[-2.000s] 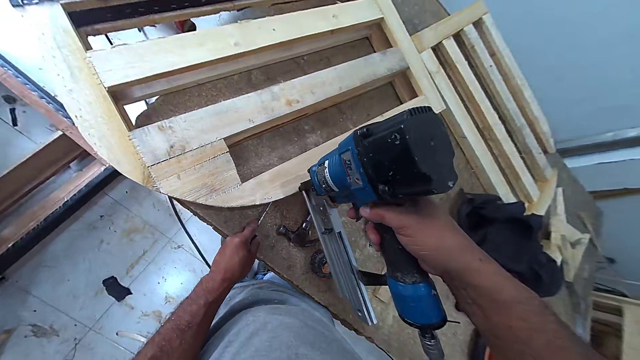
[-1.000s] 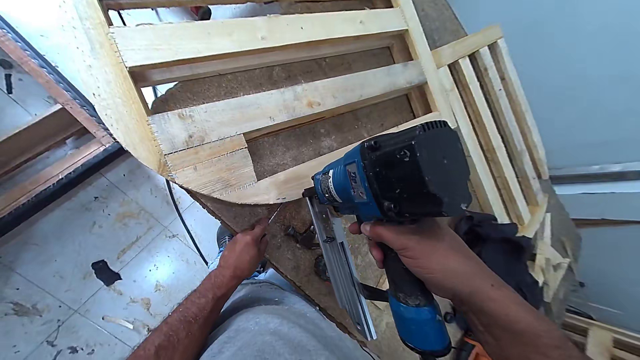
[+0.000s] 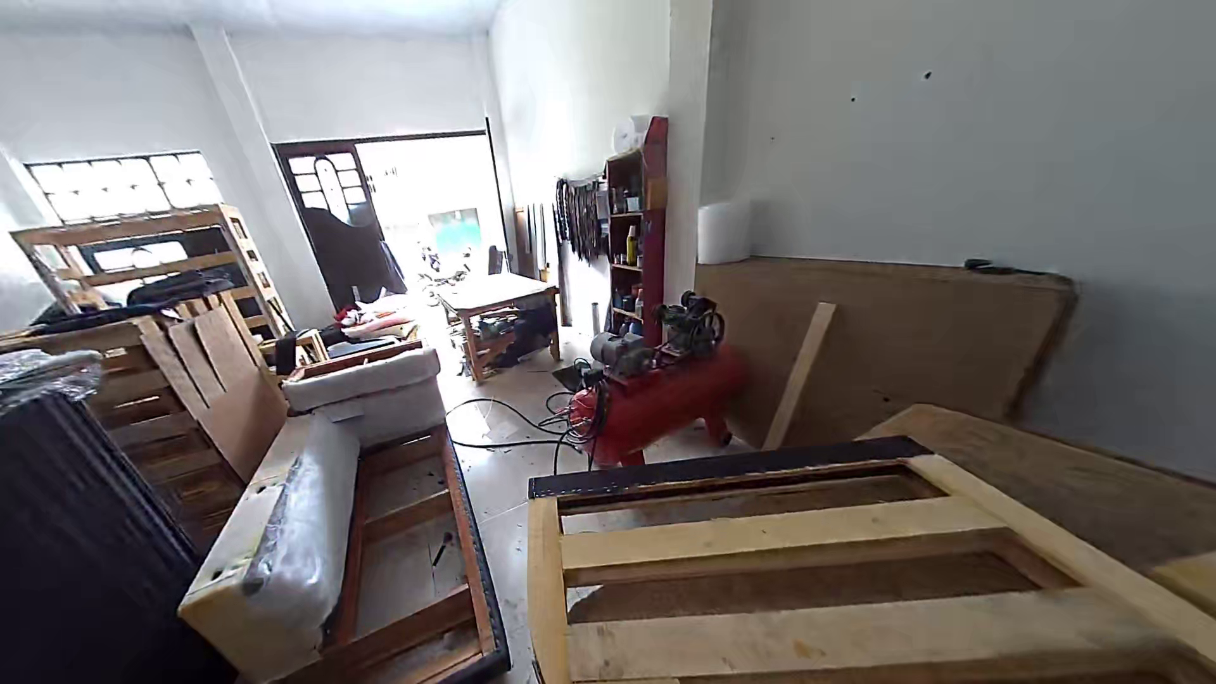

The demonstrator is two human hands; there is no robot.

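Note:
Neither of my hands shows now, and the nail gun is out of view as well. At the lower right lies the slatted wooden frame [image 3: 779, 537], pale boards running across it and a dark strip [image 3: 722, 465] along its far edge. Under and behind its right side a brown board surface [image 3: 1064, 484] shows. What my hands hold or touch is hidden.
A red air compressor [image 3: 655, 399] with black hoses [image 3: 508, 444] stands beyond the frame. An unfinished sofa frame [image 3: 465, 560] with padding lies at left. Farther back are a wooden table [image 3: 499, 290], a shelf [image 3: 653, 237] and an open doorway [image 3: 432, 199]. A large board [image 3: 902, 342] leans on the wall.
The view has swung up and away toward the room. Both hands and the blue nail gun, held in my right hand before, have gone out of view.

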